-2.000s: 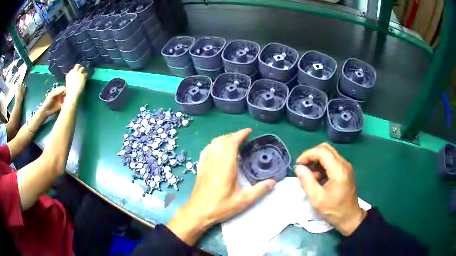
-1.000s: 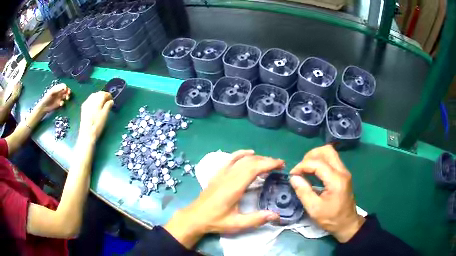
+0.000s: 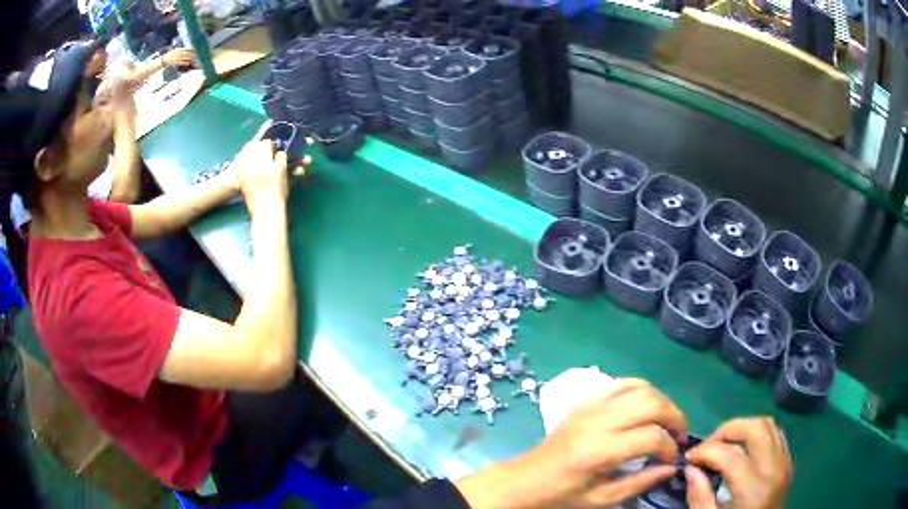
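Observation:
A dark housing [image 3: 669,489] lies at the bottom right, mostly hidden by my hands. My left hand [image 3: 612,442] is on its left side, with thumb and fingers bent at its rim. My right hand [image 3: 742,462] is over its right side, with fingertips close to those of my left hand. Whether a small insert is between my fingertips cannot be seen. A white cloth [image 3: 575,390] shows beside and under my left hand. A heap of small grey and white inserts [image 3: 463,328] lies left of the cloth.
Two rows of housings [image 3: 700,298] stand behind my hands, some stacked. Tall housing stacks [image 3: 458,99] stand further left on the dark surface [image 3: 637,119]. A person in a red shirt [image 3: 119,318] sits at the left, handling a housing. A cardboard piece [image 3: 752,70] is at the back.
The view has swung left, showing more of the neighbouring person. My hands and the housing now sit lower right in the picture. My hands have come closer together over the housing.

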